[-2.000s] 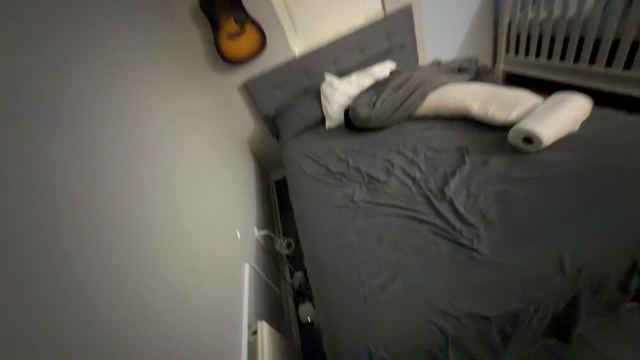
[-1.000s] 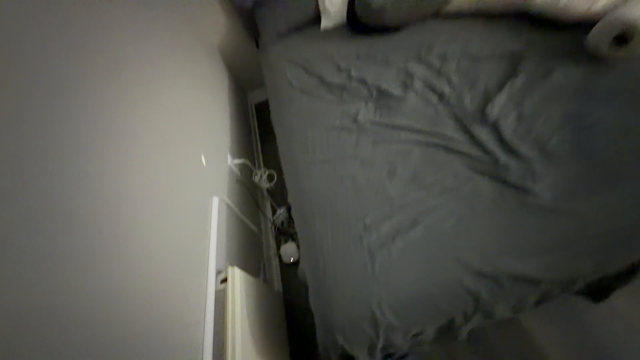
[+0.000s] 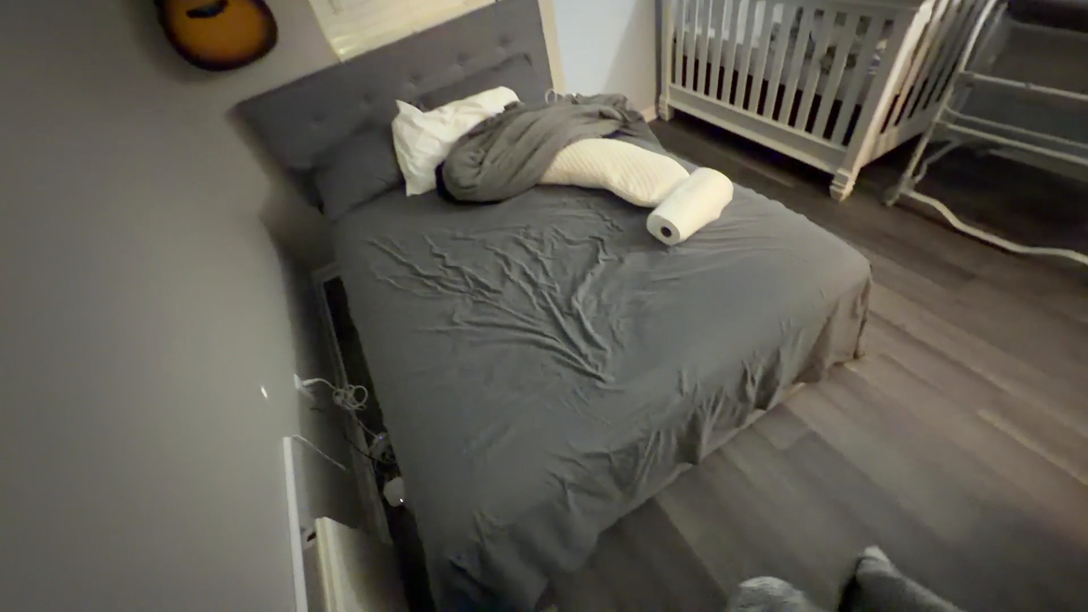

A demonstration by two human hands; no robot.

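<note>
Neither of my hands shows in the head view. A bed with a wrinkled dark gray fitted sheet (image 3: 544,340) fills the middle, its tufted gray headboard (image 3: 399,81) at the back. A white pillow (image 3: 446,132) leans near the headboard, partly over a dark gray pillow (image 3: 357,170). Beside it lies a bunched gray blanket (image 3: 527,144). A cream textured pillow (image 3: 616,170) sticks out from under the blanket, and a white paper roll (image 3: 690,206) lies on its side against the pillow's end.
A white crib (image 3: 765,93) and a white metal-framed stand (image 3: 986,127) stand on the wood floor (image 3: 960,374) at the right. Cables (image 3: 348,397) run along the narrow gap between bed and wall. A guitar (image 3: 221,30) hangs upper left. Gray fuzzy items (image 3: 892,586) show at the bottom edge.
The view has swung down and back up, and it now takes in more of the floor, crib and bed foot. Nothing on the bed has plainly moved.
</note>
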